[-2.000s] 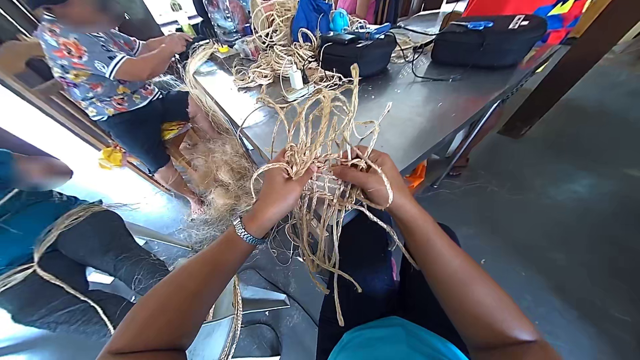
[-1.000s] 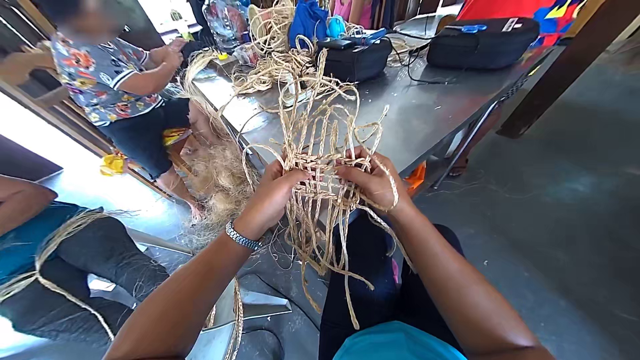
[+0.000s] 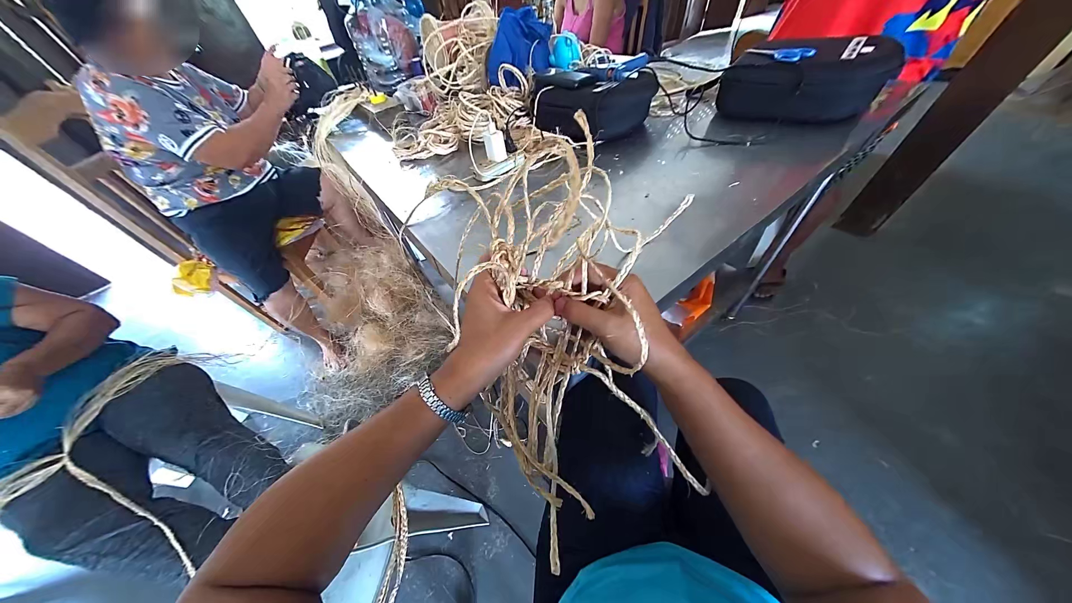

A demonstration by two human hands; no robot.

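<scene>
A loosely woven piece of braided natural-fibre cords [image 3: 548, 356] hangs between my two hands, above my lap and in front of the table's near edge. My left hand [image 3: 498, 322] pinches its left side, thumb on top. On its right side my right hand [image 3: 615, 318] grips the cords, and the two thumb tips nearly meet at the middle. Loose cord ends stick up above the hands and dangle below them. Fingers behind the weave are mostly hidden.
A metal-topped table [image 3: 670, 193] holds coiled braided cord [image 3: 456, 117], black cases [image 3: 808, 79] and a blue bag [image 3: 517, 46]. Loose fibre [image 3: 377, 327] lies left of it. A person in a floral shirt [image 3: 159, 134] and another with fibre strands [image 3: 92, 402] sit at left.
My hands have come closer together, and the weave that was spread between them a second ago is now bunched. The seated person at left has an arm lower over the lap.
</scene>
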